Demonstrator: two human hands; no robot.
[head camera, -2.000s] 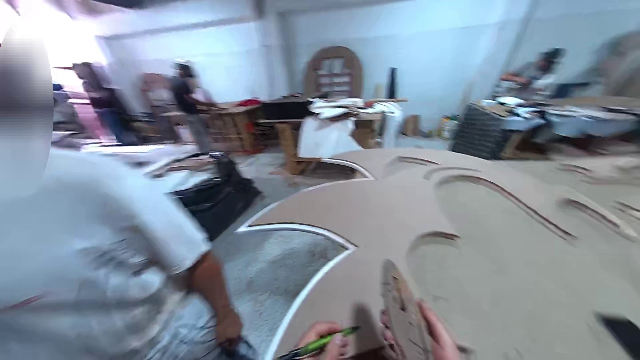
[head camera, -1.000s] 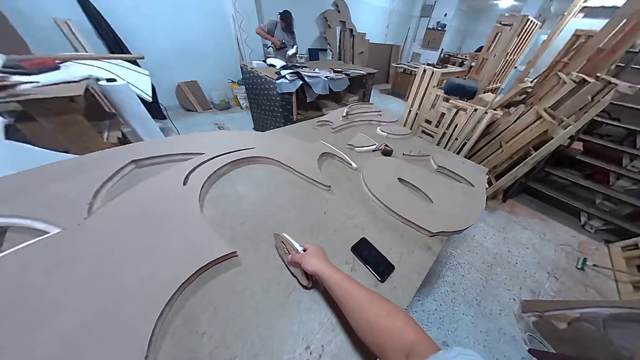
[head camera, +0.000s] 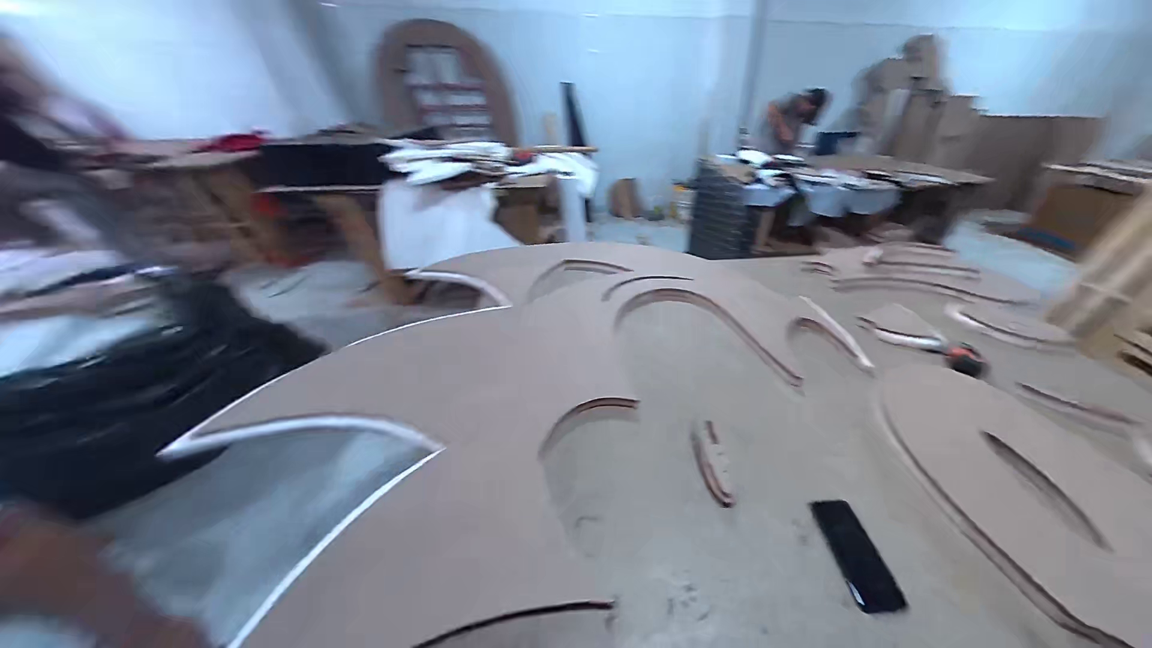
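Neither my left hand nor my right hand is in view. A small curved wooden-board piece (head camera: 714, 463) lies by itself on the tabletop (head camera: 670, 549), inside the bend of a large curved cut-out panel (head camera: 468, 378). The panel's outer edge is white along the left side. To the right of the small piece, a black phone (head camera: 858, 556) lies flat. Farther right is a rounded panel (head camera: 1008, 477) with a narrow slot through it.
A blurred bare arm (head camera: 81, 576), apparently another person's, is at the lower left. Black plastic sheeting (head camera: 171, 378) lies beyond it. A small black and orange object (head camera: 966, 360) sits among cut pieces at right. Another person (head camera: 792, 121) stands behind a far workbench (head camera: 900, 171).
My right hand, earlier on the small piece, has let it go and left the view. My left hand and the green pen, seen in the oldest frame, are out of view. The view has swung left.
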